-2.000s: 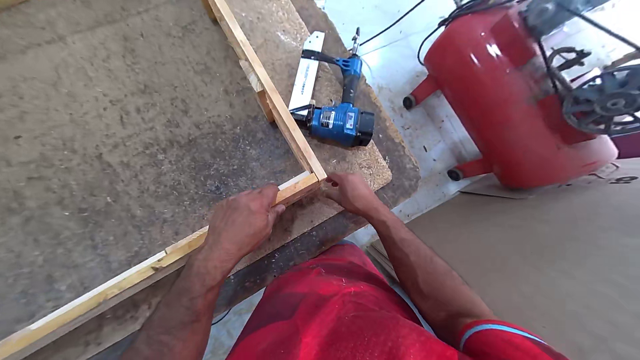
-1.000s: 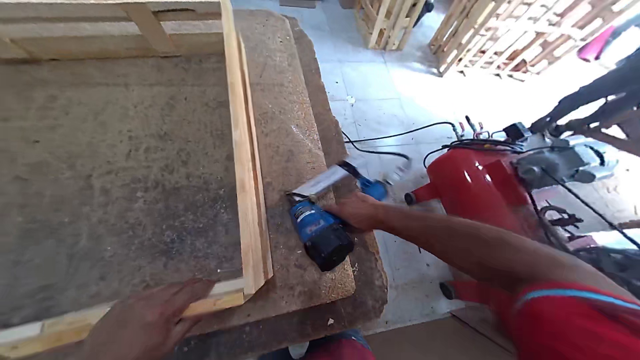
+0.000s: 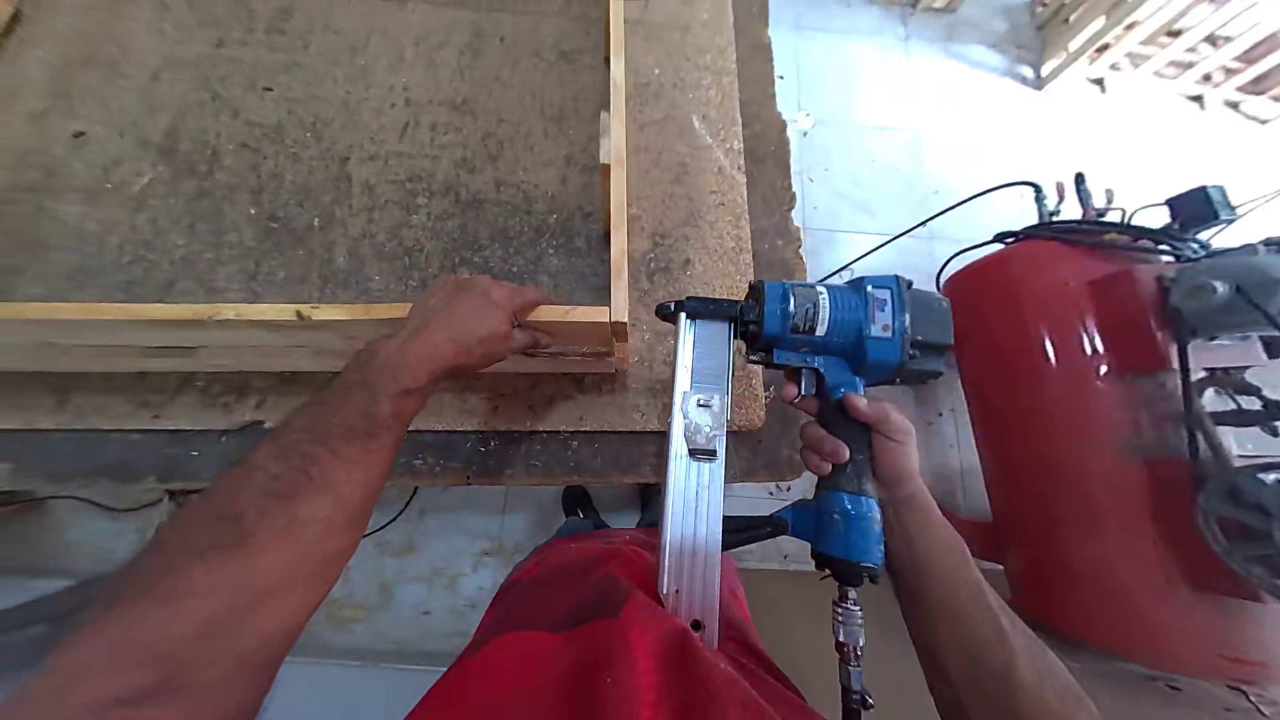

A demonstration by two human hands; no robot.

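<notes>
My left hand [image 3: 470, 325] grips the front rail of a wooden frame [image 3: 200, 312], a little left of its corner. There the front rail meets a side slat [image 3: 618, 190] that runs away from me. My right hand [image 3: 860, 440] is closed round the black grip of a blue pneumatic nailer [image 3: 825, 315]. The nailer lies sideways, its black nose pointing left at the frame corner with a gap between them. Its long aluminium magazine [image 3: 693, 520] hangs down toward my red shirt, and an air hose fitting [image 3: 848, 635] joins the handle's bottom.
Under the frame is a worn worktable with a particle board [image 3: 690, 120] on top. A red air compressor [image 3: 1050, 420] with hoses and a wheel stands close at the right. Slatted wooden pieces [image 3: 1170, 45] are at the back right on the tiled floor [image 3: 860, 130].
The nailer lay on the board two seconds ago. My right hand, first at the frame corner, reached it and now holds it up beside the corner. My left hand remains on the front rail.
</notes>
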